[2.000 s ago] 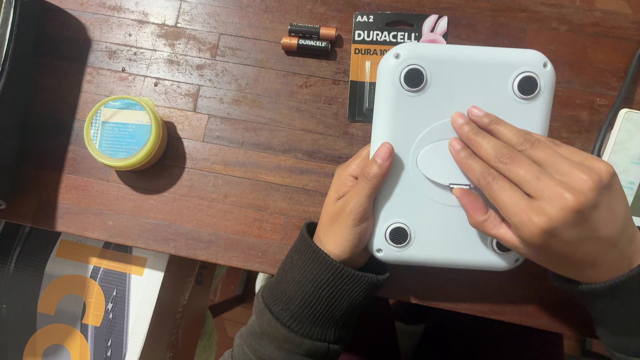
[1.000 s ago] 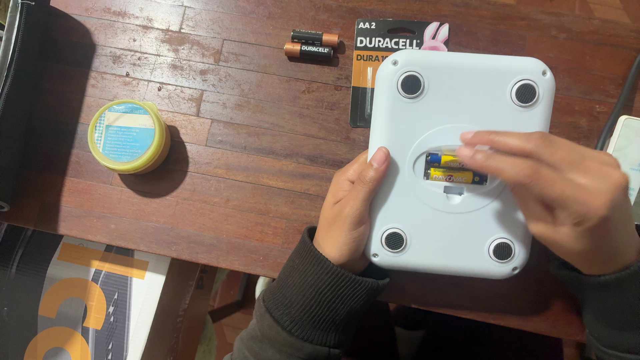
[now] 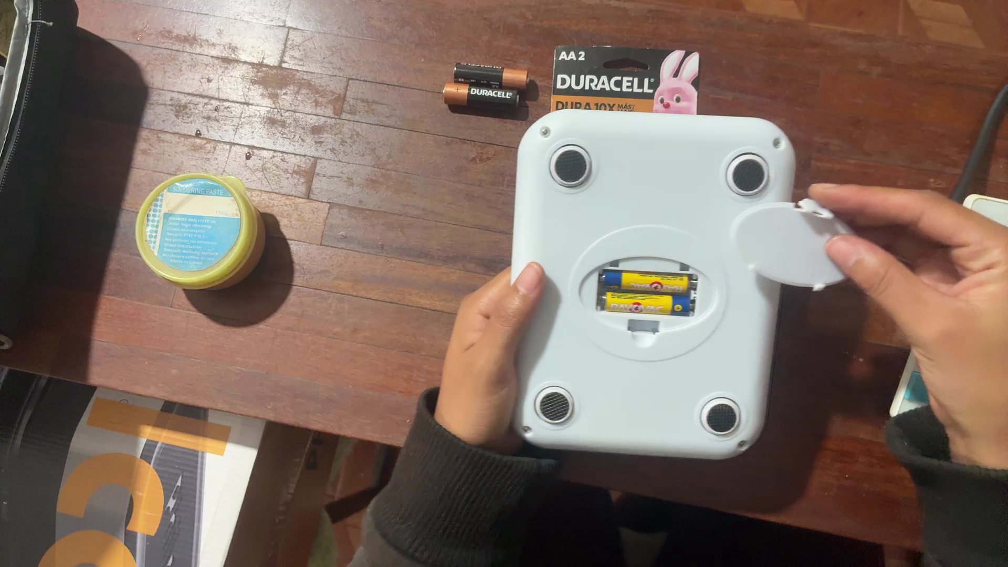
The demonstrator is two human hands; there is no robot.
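Observation:
My left hand (image 3: 488, 362) grips the left edge of a white plastic device (image 3: 638, 409), held underside up with a round foot near each corner. In its oval battery compartment lie two yellow and blue Rayovac batteries (image 3: 647, 292), side by side. Off the device's right edge, my right hand (image 3: 906, 276) pinches the oval white battery cover (image 3: 791, 244) between thumb and fingers. Two black and copper Duracell batteries (image 3: 484, 87) lie on the table above the device. Beside them is a Duracell AA card pack (image 3: 606, 79), its lower part hidden behind the device.
A round yellow tub of soldering paste (image 3: 197, 232) stands on the wooden table (image 3: 378, 276) at left. A black zippered bag (image 3: 31, 157) lines the far left, with a printed box (image 3: 157, 472) below the table edge. A pale device (image 3: 906, 386) and black cable (image 3: 980, 146) are at right.
My right hand has lifted the cover off the battery compartment and moved it right, so the batteries inside are in plain sight. My left hand still holds the device.

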